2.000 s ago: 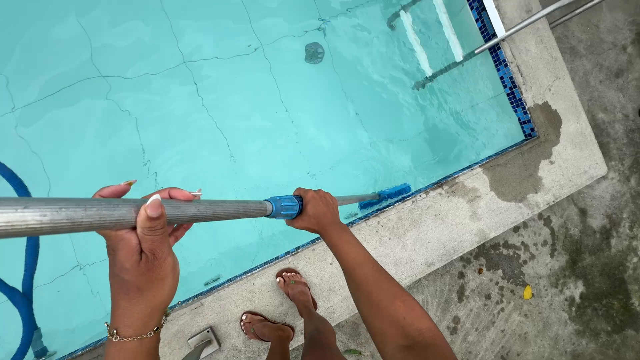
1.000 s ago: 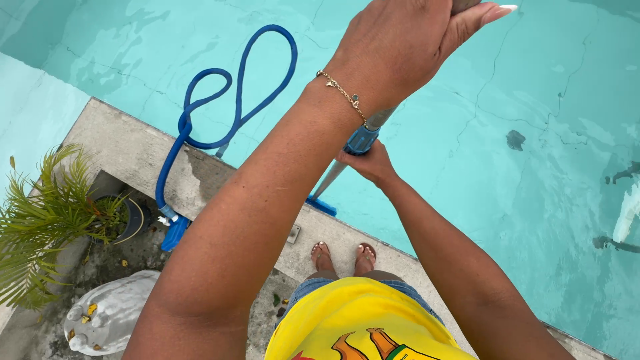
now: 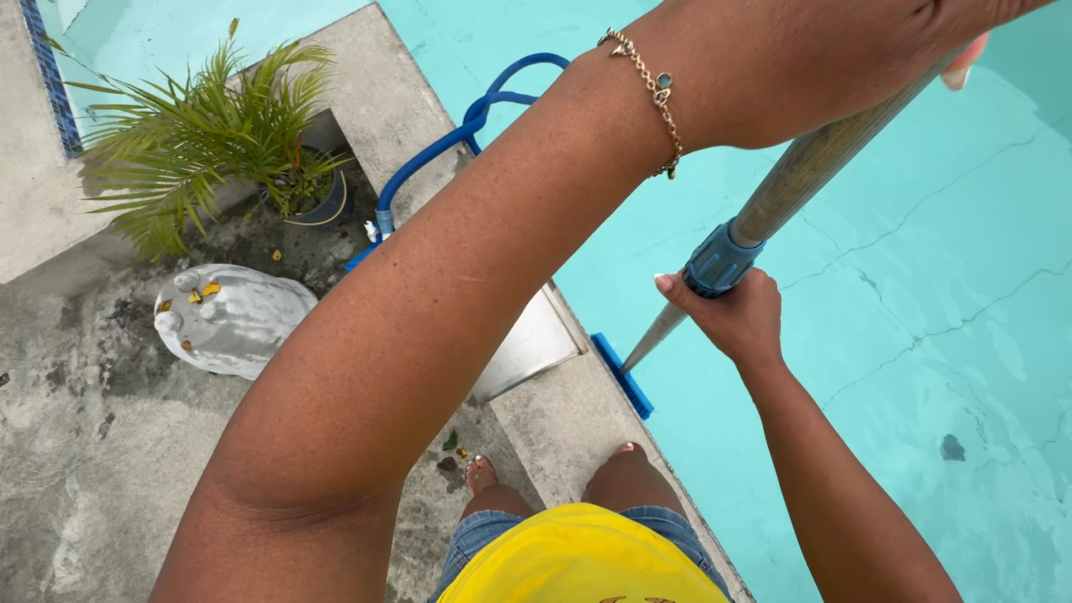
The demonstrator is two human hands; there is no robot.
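A metal telescopic pole (image 3: 825, 159) with a blue locking collar (image 3: 722, 258) slants down from the upper right to a blue pool brush (image 3: 621, 376), which lies along the pool's edge. My left hand (image 3: 846, 59), with a chain bracelet at the wrist, is at the pole's thick upper section; its fingers are mostly hidden or cut off by the top edge. Just below the collar, my right hand (image 3: 741, 322) is closed around the pole, its thumb against the collar.
Pool water (image 3: 946, 251) fills the right side beside the concrete coping (image 3: 561, 444). A blue hose (image 3: 427, 159) runs over the coping. At left are a potted palm (image 3: 310, 193), a whitish rounded object with leaves on it (image 3: 243, 314) and a pale metal-looking lid (image 3: 532, 343).
The view has swung toward the deck, where the whole plant now shows. One foot now stands on the lower paving, off the coping; one second ago both stood on the coping.
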